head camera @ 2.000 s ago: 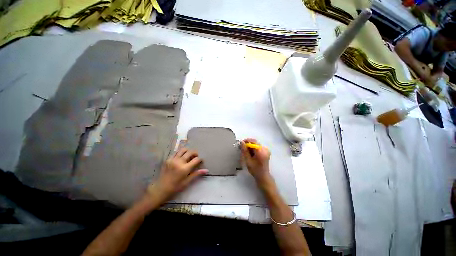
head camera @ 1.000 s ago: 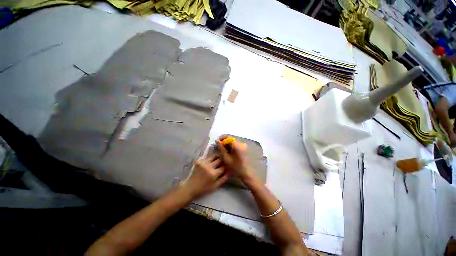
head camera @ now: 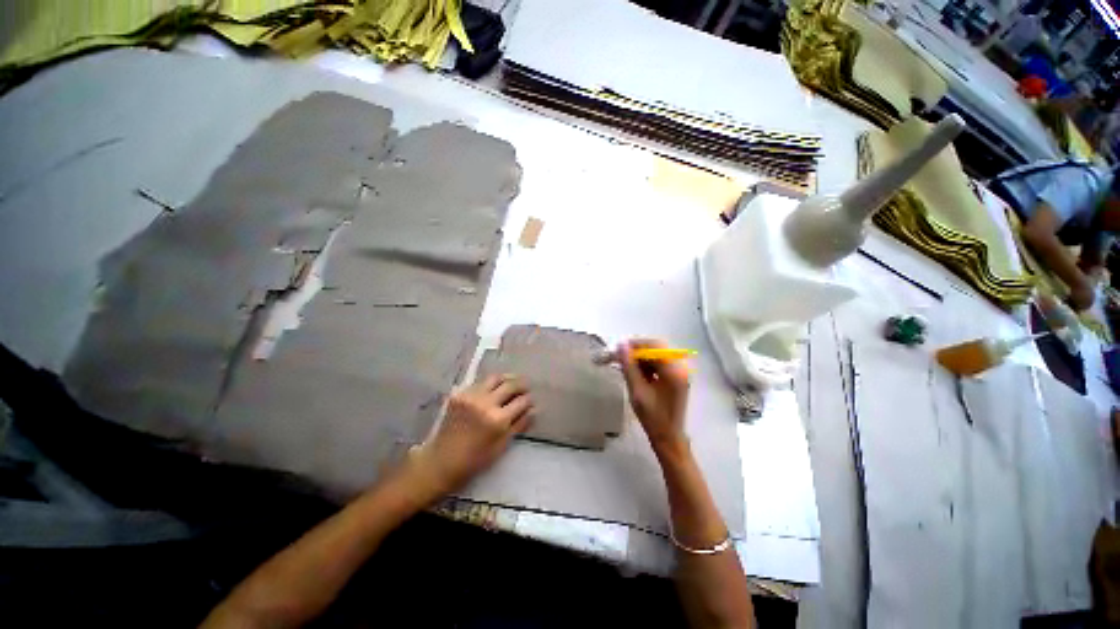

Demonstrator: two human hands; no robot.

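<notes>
A grey-brown panel [head camera: 565, 391] with rounded corners and notched sides lies on a pale grey-white sheet before me. My left hand [head camera: 485, 424] rests on the panel's left edge with its fingers spread, holding nothing up. My right hand [head camera: 657, 383] grips a glue brush with a yellow handle [head camera: 665, 354]. The brush's pale tip is at the panel's upper right corner. The laid-out panels [head camera: 405, 264] form two long overlapping columns to the left of my left hand.
A white glue pot [head camera: 768, 277] with a tall cone stands right of the panel. A small tan scrap [head camera: 531, 232] lies beyond it. Stacked panels with dark edges [head camera: 663, 86] lie at the far side. An amber bottle [head camera: 970, 356] lies right. Another person [head camera: 1054, 203] is at far right.
My right hand has moved with the brush from the panel's upper left side to its upper right corner, away from my left hand. The camera view has shifted, too.
</notes>
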